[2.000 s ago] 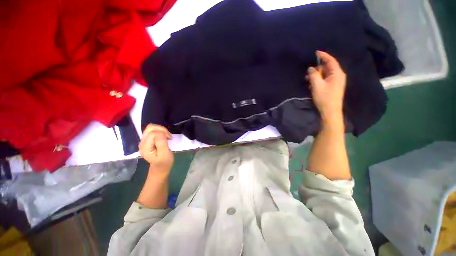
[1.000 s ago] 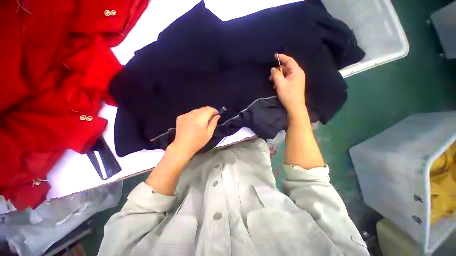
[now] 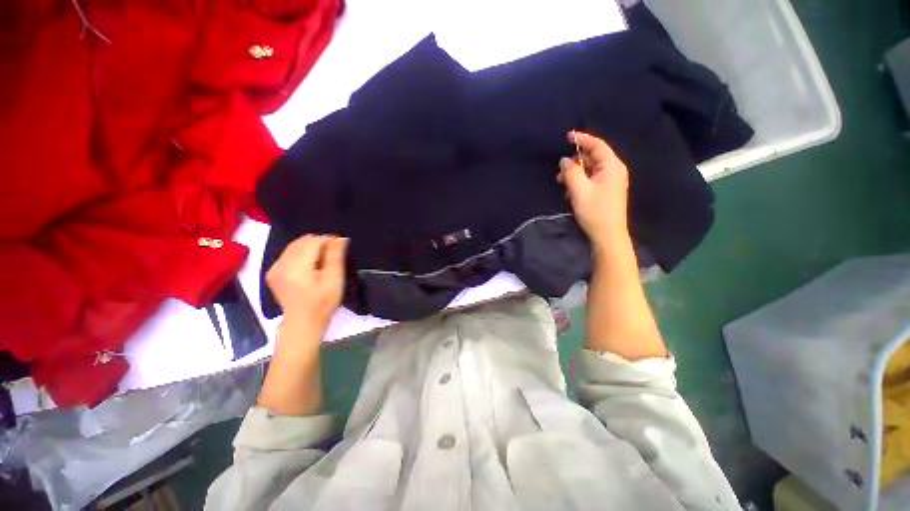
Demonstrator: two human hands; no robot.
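A dark jacket (image 3: 499,150) lies spread on the white table (image 3: 399,30), with a small label (image 3: 451,237) and a pale piping line above the dark lining (image 3: 549,250) near the table edge. My left hand (image 3: 307,276) is over the jacket's lower left part, fingertips drawn together; whether they pinch cloth or thread cannot be told. My right hand (image 3: 599,190) is over the jacket's right half, closed around small thread snips (image 3: 579,155), mostly hidden, with only a thin pale tip and a yellowish part showing.
Red jackets (image 3: 120,150) with paired buttons are heaped at left. A flat black smartphone (image 3: 237,321) lies beside them. A pale plastic bin (image 3: 788,90) stands at the table's right end. Another bin (image 3: 808,349) at lower right holds yellow garments. Clear plastic (image 3: 130,429) hangs below the left edge.
My left hand went from the jacket's left side to the label, covering it, and is now back at left with the label uncovered. My right hand still holds the snips over the jacket.
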